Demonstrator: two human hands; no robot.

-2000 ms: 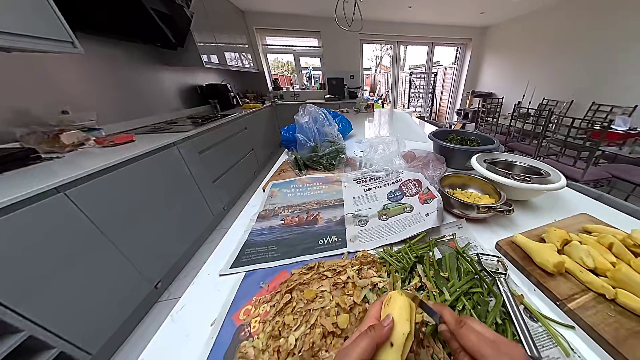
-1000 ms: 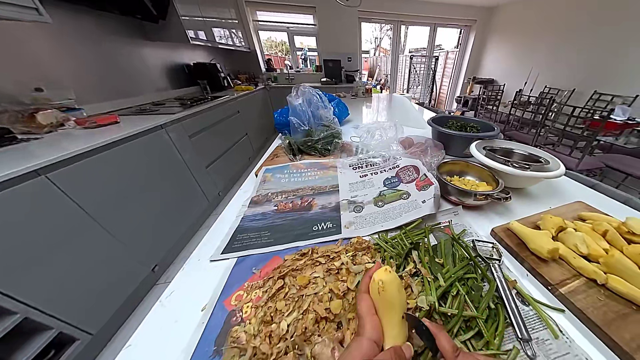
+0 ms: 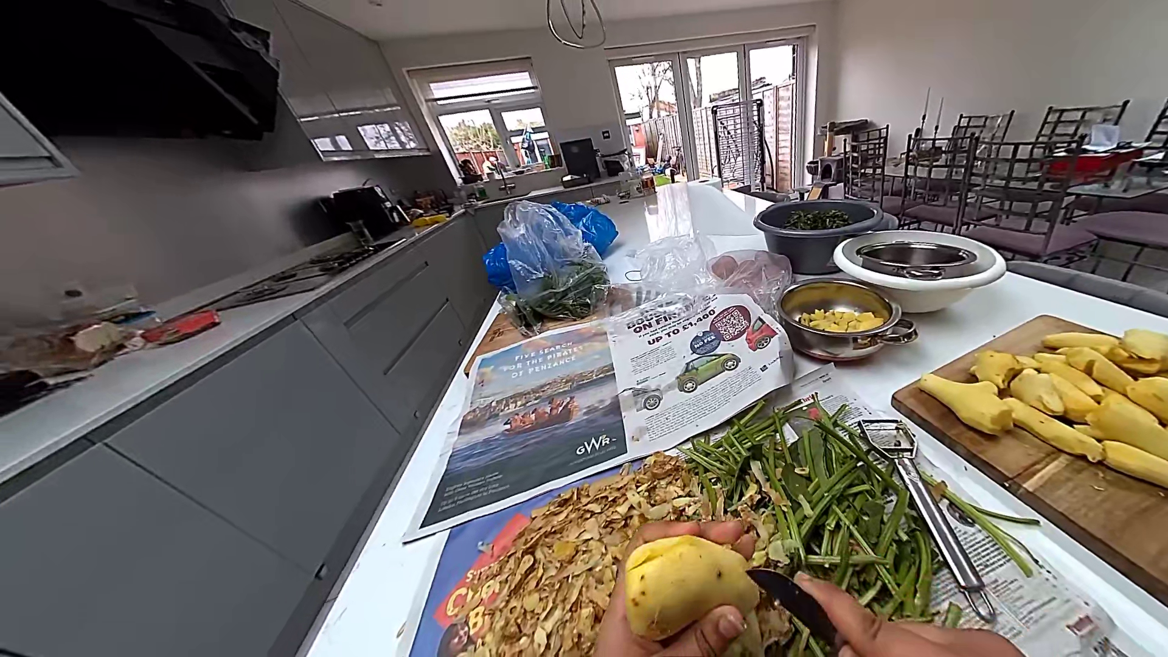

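Note:
A peeled yellow root vegetable (image 3: 686,586) with small dark spots rests in my left hand (image 3: 671,630), thumb in front and fingers behind. My right hand (image 3: 876,630) grips a small knife with a dark blade (image 3: 796,602), its tip at the vegetable's right side. Below both hands lies a heap of brown peelings (image 3: 575,557) on newspaper. Green stalks (image 3: 839,493) are piled to the right of it, with a metal peeler (image 3: 935,516) along their edge. More peeled yellow pieces (image 3: 1077,392) lie on a wooden board (image 3: 1031,447) at the right.
A steel pan of yellow chunks (image 3: 844,321), a white basin (image 3: 922,294) holding a steel bowl, and a grey tub of greens (image 3: 817,233) stand beyond the stalks. Spread newspaper (image 3: 547,411) and a clear plastic bag of greens (image 3: 552,265) lie ahead. Grey drawers (image 3: 219,511) run along the left.
The vegetable in my left hand has turned from upright to lying more sideways, its rounded end toward me. The knife stays in my right hand, its blade now showing more fully.

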